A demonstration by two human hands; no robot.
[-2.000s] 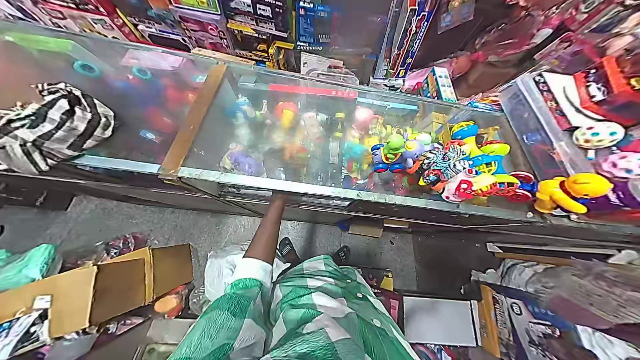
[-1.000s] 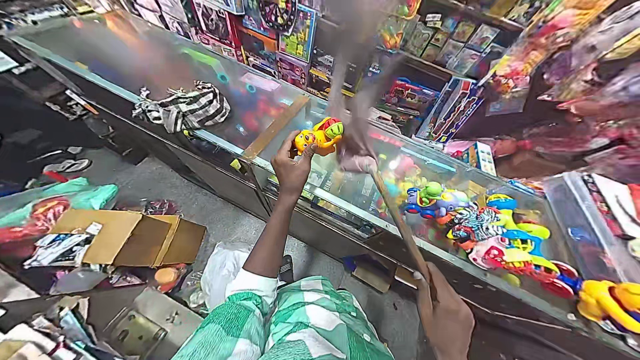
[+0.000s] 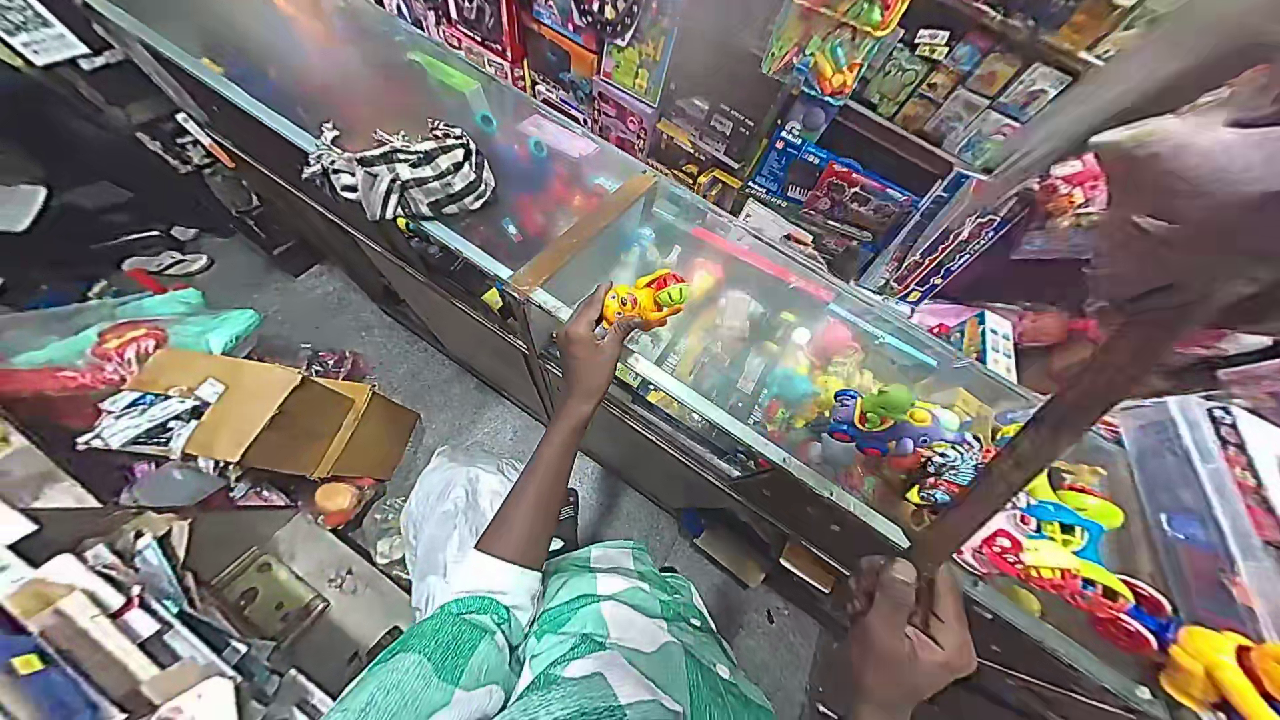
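Observation:
A yellow and orange toy figure with red and green parts (image 3: 645, 300) is held in my left hand (image 3: 590, 335) above the glass display counter (image 3: 770, 420). At lower right my right hand (image 3: 905, 625) grips the wooden handle of a duster (image 3: 1020, 470). The duster's blurred, pale, soft head (image 3: 1190, 190) is up at the right edge of view. Near the right hand, on the counter, lie a blue and green toy (image 3: 880, 420), a black-and-white striped toy (image 3: 945, 470) and several bright plastic toys (image 3: 1060, 540).
A black-and-white checked cloth (image 3: 410, 172) lies on the counter's left part, past a wooden strip (image 3: 585, 232). Boxed toys (image 3: 860, 200) stand behind. An opened cardboard box (image 3: 270, 415) and a white plastic bag (image 3: 450, 515) are on the floor at left. A clear plastic bin (image 3: 1190, 510) stands at right.
My left hand has come up over the glass with the yellow toy, seen in it one second ago. The duster's head has swung from over the counter to the right. The view has turned.

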